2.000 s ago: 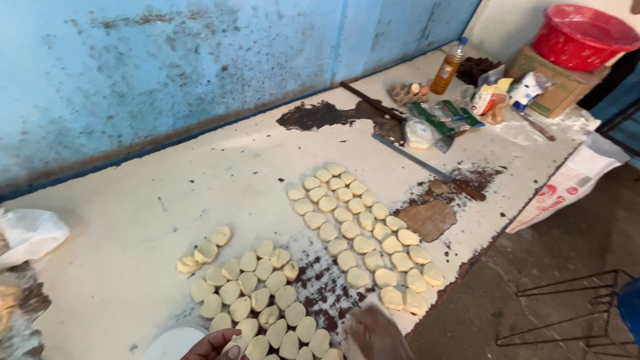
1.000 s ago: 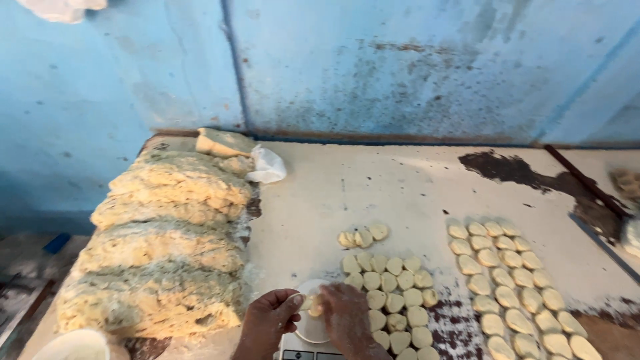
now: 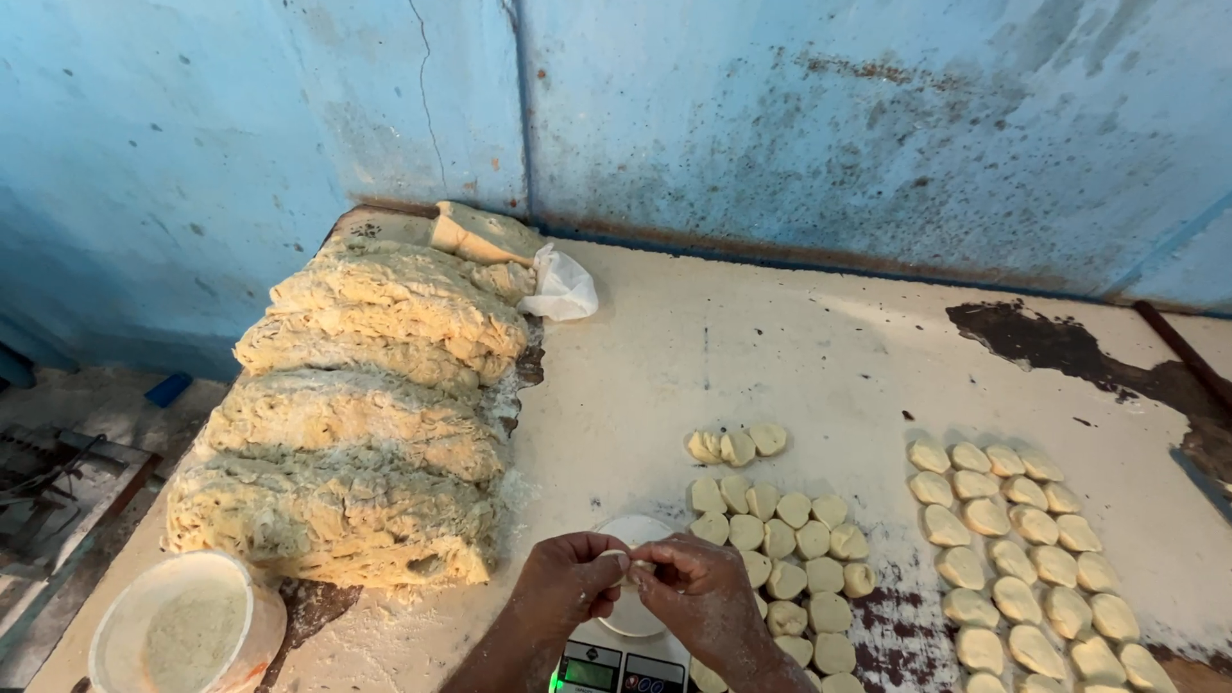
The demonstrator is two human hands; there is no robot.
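Observation:
Both my hands meet over the white round plate [image 3: 635,616] of a digital kitchen scale [image 3: 616,669]. My left hand [image 3: 568,582] pinches a small piece of dough [image 3: 613,555] between thumb and fingers. Against it, my right hand [image 3: 698,577] has its fingertips closed on dough too; the fingers partly hide the dough. Right of the scale lie rows of flattened dough pieces [image 3: 794,510], with a short overlapping row [image 3: 737,449] behind them. A second block of dough pieces [image 3: 1015,558] is farther right. Large floured dough rolls [image 3: 346,423] lie on the left.
A white tub of flour [image 3: 188,626] stands at the near left. A white plastic bag [image 3: 561,286] lies by the far end of the dough rolls. The worn tabletop [image 3: 818,356] meets a blue wall behind. At the right edge lies a dark rod [image 3: 1184,351].
The view has swung left from the bottles and red basin. My hands, apart two seconds ago, are now together over the scale. The dough rows look unchanged.

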